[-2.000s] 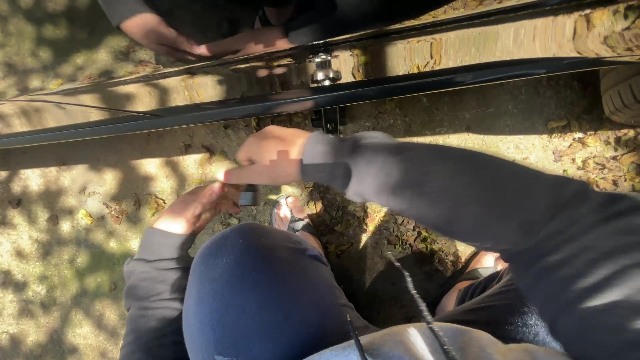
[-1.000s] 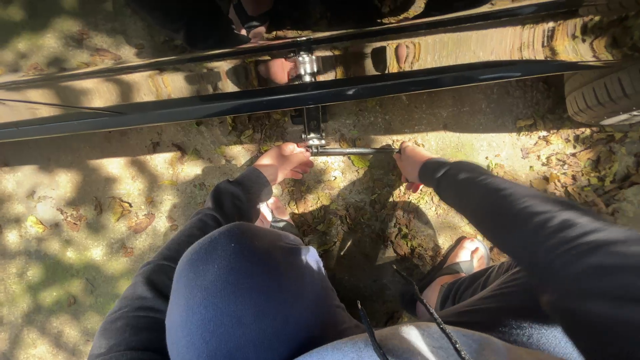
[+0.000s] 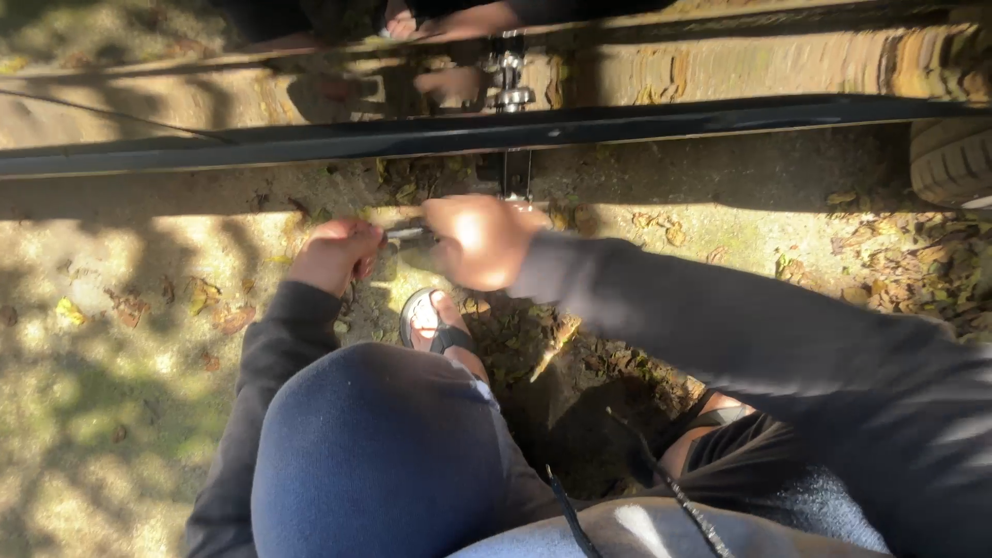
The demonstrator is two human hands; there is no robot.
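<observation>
My left hand (image 3: 337, 252) is closed around one end of a short metal rod (image 3: 404, 232), left of centre. At the other end of the rod is my right hand (image 3: 484, 240), blurred, with its fingers on the rod. Just behind my right hand, a metal jack (image 3: 517, 174) juts out from beneath the car's dark sill (image 3: 604, 124). The jack's outer end is partly hidden by my right hand, so whether the rod touches it cannot be told.
A car tyre (image 3: 953, 163) stands at the right edge. The glossy car door (image 3: 736, 70) mirrors the ground and hands. Dry leaves (image 3: 899, 271) lie on the ground at right, and my sandalled foot (image 3: 426, 322) is just below the hands.
My right hand has moved left from the rod's far right end, where it was a second ago, to beside my left hand. My left hand has shifted left, away from the jack.
</observation>
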